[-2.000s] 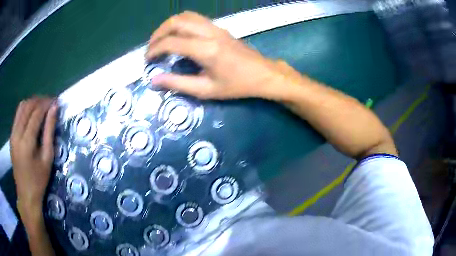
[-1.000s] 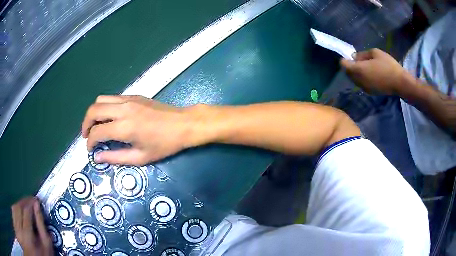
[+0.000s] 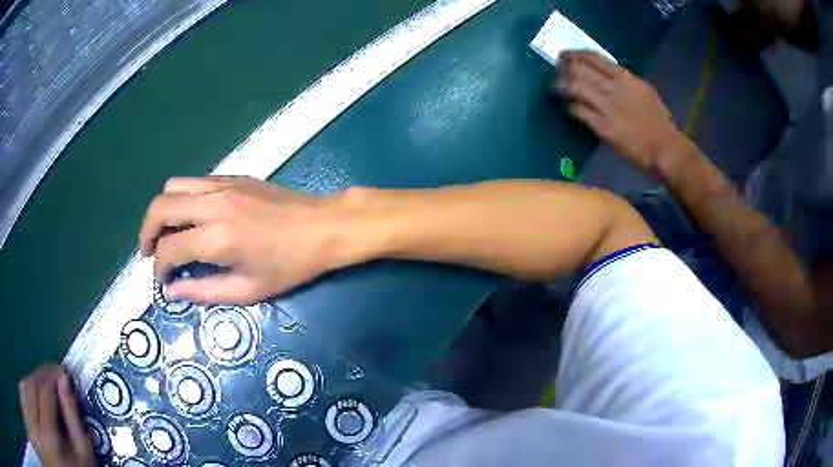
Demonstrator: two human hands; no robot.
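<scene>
A clear blister tray (image 3: pixel 260 351) lies on the dark green worktop at the lower left, with round parts showing in its pockets. My right hand (image 3: pixel 224 239) is over the tray's far corner by the metal rail, fingers curled and thumb on a round part (image 3: pixel 173 301); the fingertips are partly hidden. My left hand (image 3: pixel 57 418) is at the tray's left edge, cut off by the picture's bottom, its fingers bent over the edge. The tray's near part is out of the picture.
The metal rail (image 3: pixel 306 114) curves between the worktop and the green belt (image 3: pixel 183 119). Ridged clear plastic (image 3: pixel 64 64) is at the upper left. Another person's hand (image 3: pixel 621 105) touches a white card (image 3: pixel 568 38) at the upper right. A green spot (image 3: pixel 567 169) is near my arm.
The view has shifted toward the right, so the tray sits lower. My hands keep about the same places on the tray. The other person's hand and white card have moved left onto the worktop.
</scene>
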